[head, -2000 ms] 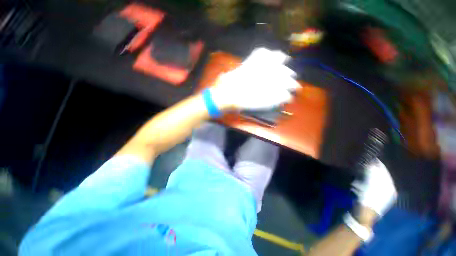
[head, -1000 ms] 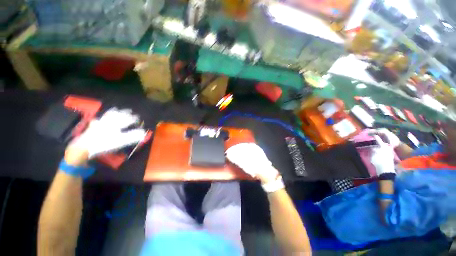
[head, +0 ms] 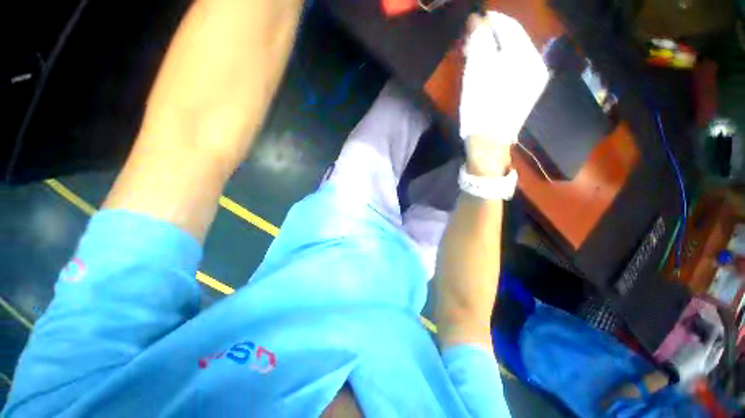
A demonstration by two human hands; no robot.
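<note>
A black set-top box [head: 568, 122] lies on the orange-brown test jig [head: 576, 214], its far edge at the pale connectors. My right hand [head: 502, 82], in a white glove, is over the jig's left part, beside the box. A small dark thing shows at its blurred fingers; whether it is gripped is unclear. My left forearm runs out at the top edge, and the left hand is cut off.
The black remote control [head: 641, 255] lies right of the jig. A blue cable [head: 676, 175] curves beyond it towards the orange-brown test box [head: 715, 245]. A person's blue sleeve [head: 572, 351] is at lower right. A red pad [head: 399, 6] shows at the top edge.
The view has tilted down and turned. My right hand has moved from the box's right side to its left side. My left hand, earlier by the red pads, has left the picture.
</note>
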